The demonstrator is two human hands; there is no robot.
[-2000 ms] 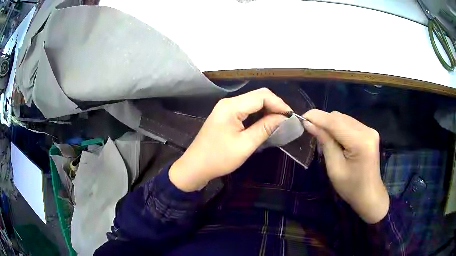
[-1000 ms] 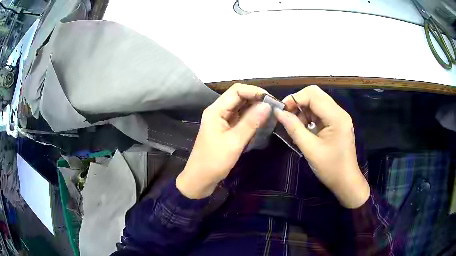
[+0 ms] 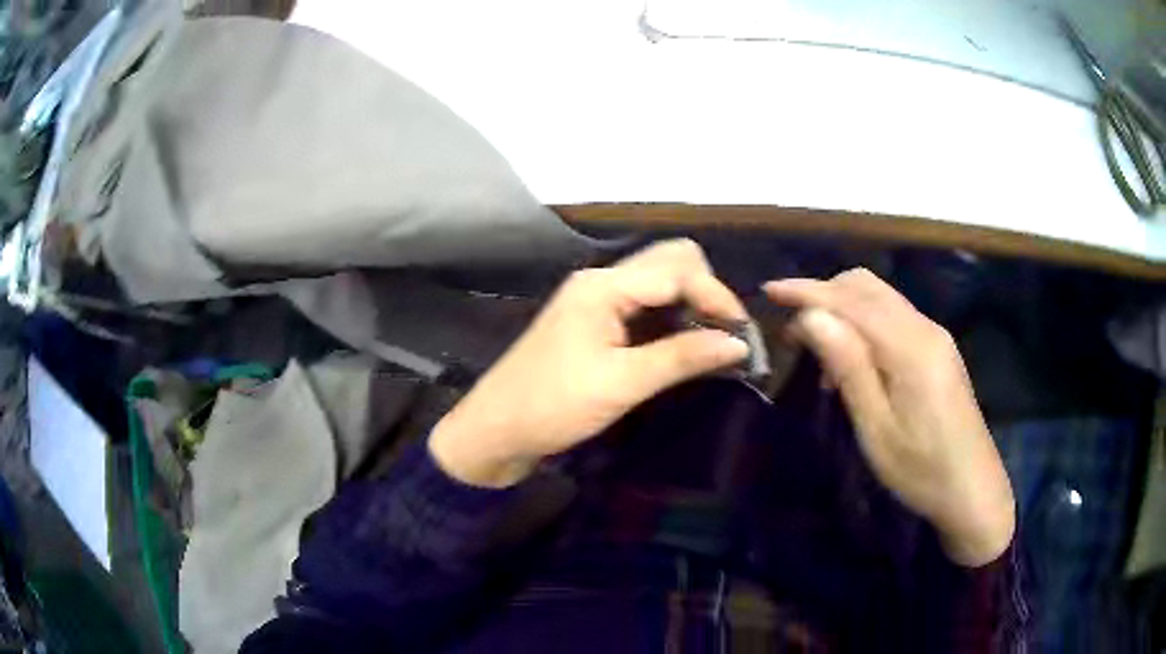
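My left hand [image 3: 582, 351] pinches a small folded corner of cloth [image 3: 754, 354], pale and dark, between thumb and forefinger above my lap. My right hand [image 3: 901, 403] is just right of it, apart from the cloth, with fingers partly bent and blurred. I cannot make out the thin metal rod in it now. The large grey-beige garment panel [image 3: 333, 153] is heaped at upper left. A dark brown part [image 3: 448, 319] runs from under it towards my left hand, which hides some of it.
The white table [image 3: 818, 115] with its wooden edge [image 3: 818, 228] lies beyond my hands. Scissors [image 3: 1130, 153] with olive-yellow loops lie at far right. A green bin [image 3: 143, 511] with grey-beige cut pieces [image 3: 256, 511] stands at lower left. Plaid cloth [image 3: 1068, 524] shows at lower right.
The thin rod seen in my right hand no longer shows. My right hand has come off the corner and moved right and down. My left hand keeps its pinch and has turned the corner.
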